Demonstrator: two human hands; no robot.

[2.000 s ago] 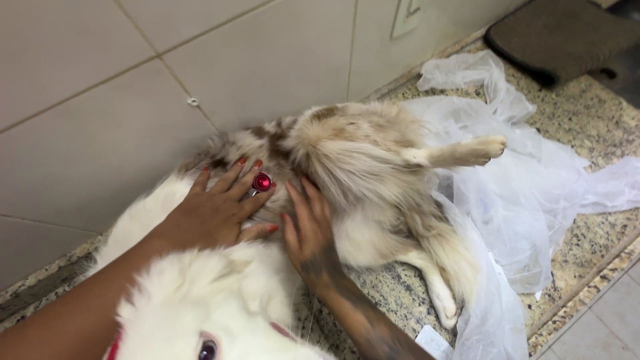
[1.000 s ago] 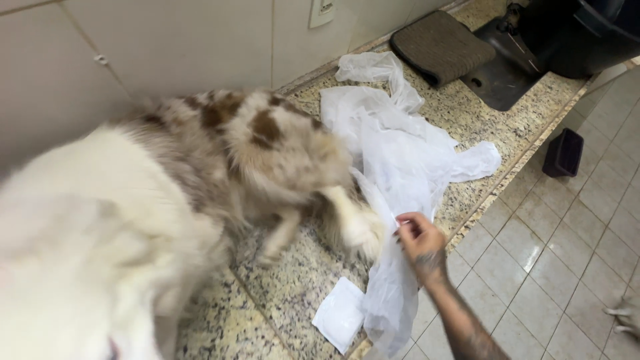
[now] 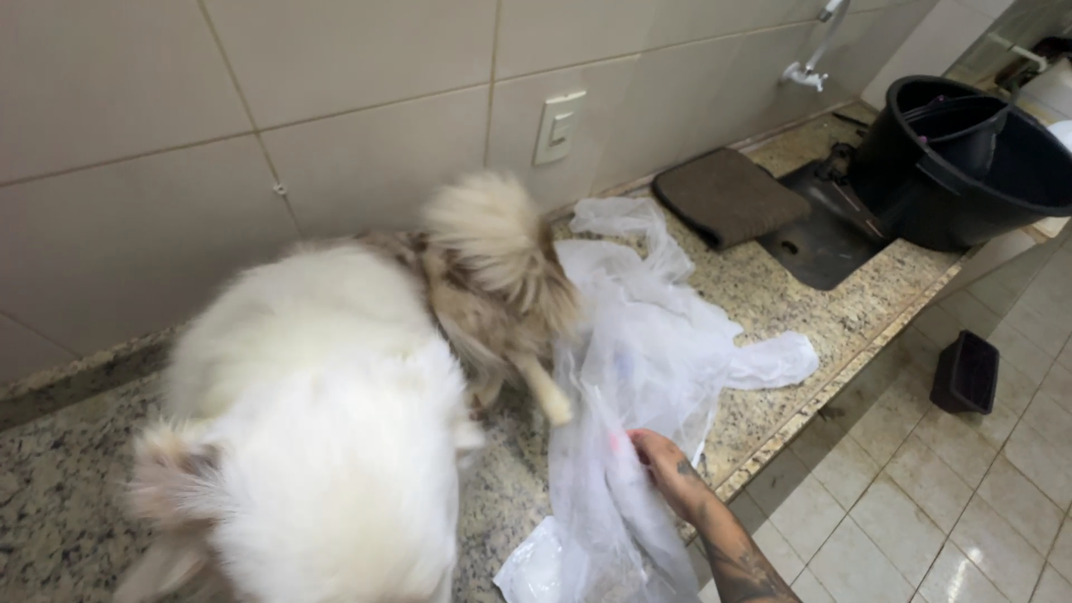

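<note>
My right hand (image 3: pixel 662 465) grips the edge of a thin, translucent white sheet (image 3: pixel 670 335), its fingertips partly hidden in the folds. The crumpled sheet lies along the granite counter (image 3: pixel 888 285) and hangs near its front edge. To its left stands a white and brown long-haired dog (image 3: pixel 335 402), its head low in the foreground and its fluffy tail raised by the wall. One of its hind paws is beside the sheet. A small white packet (image 3: pixel 532 565) lies partly under the sheet. My left hand is out of view.
A folded brown mat (image 3: pixel 729 197) lies beside a dark sink basin (image 3: pixel 825 226). Large black tubs (image 3: pixel 946 167) stand at its far side, below a wall tap (image 3: pixel 806 77). A light switch plate (image 3: pixel 559 127) is on the tiled wall. A small dark bin (image 3: pixel 965 373) stands on the floor.
Both hands were on the lying dog's flank; my right hand has moved to the sheet and my left has left the view. The dog has risen. The view has swung right.
</note>
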